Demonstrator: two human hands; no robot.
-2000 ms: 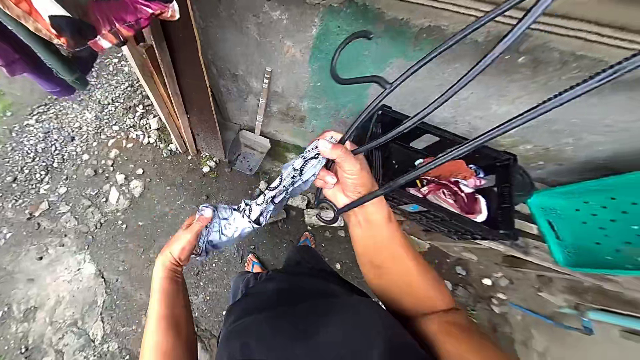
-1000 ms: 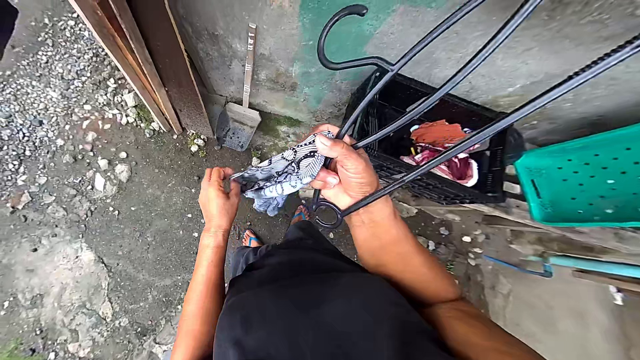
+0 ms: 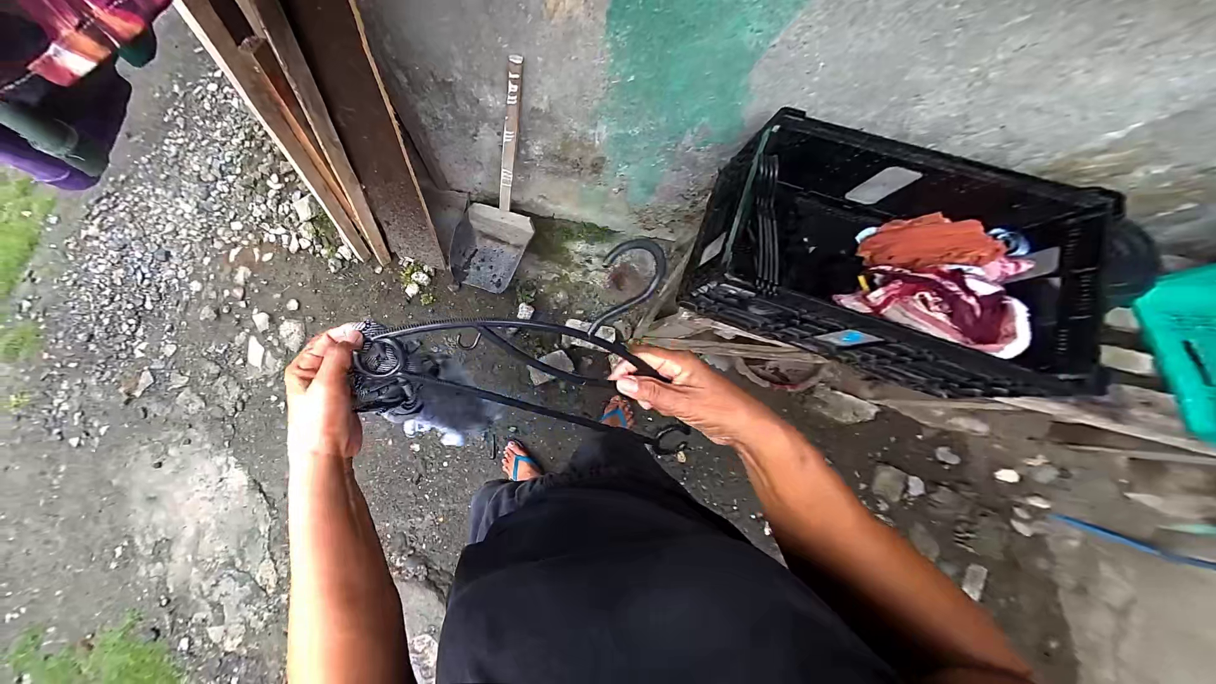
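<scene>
A black plastic clothes hanger lies across the view between my two hands, its hook pointing up toward the wall. My left hand grips the hanger's ringed left end together with a bunched grey-and-white patterned cloth, part of which hangs below the hanger. On the right, my right hand pinches the hanger's bar near the base of the hook. Behind the right hand stands a black plastic crate, with an orange cloth and a dark red and white cloth inside.
A dustpan with a long wooden handle leans at the concrete wall. Wooden boards stand left of it. Clothes hang at the upper left. A green plastic basket is at the right edge. Stones and gravel cover much of the ground.
The hanger has swung from the upper right to lie across between my hands. The patterned cloth, earlier stretched between both hands, is now at the hanger's left end in my left hand.
</scene>
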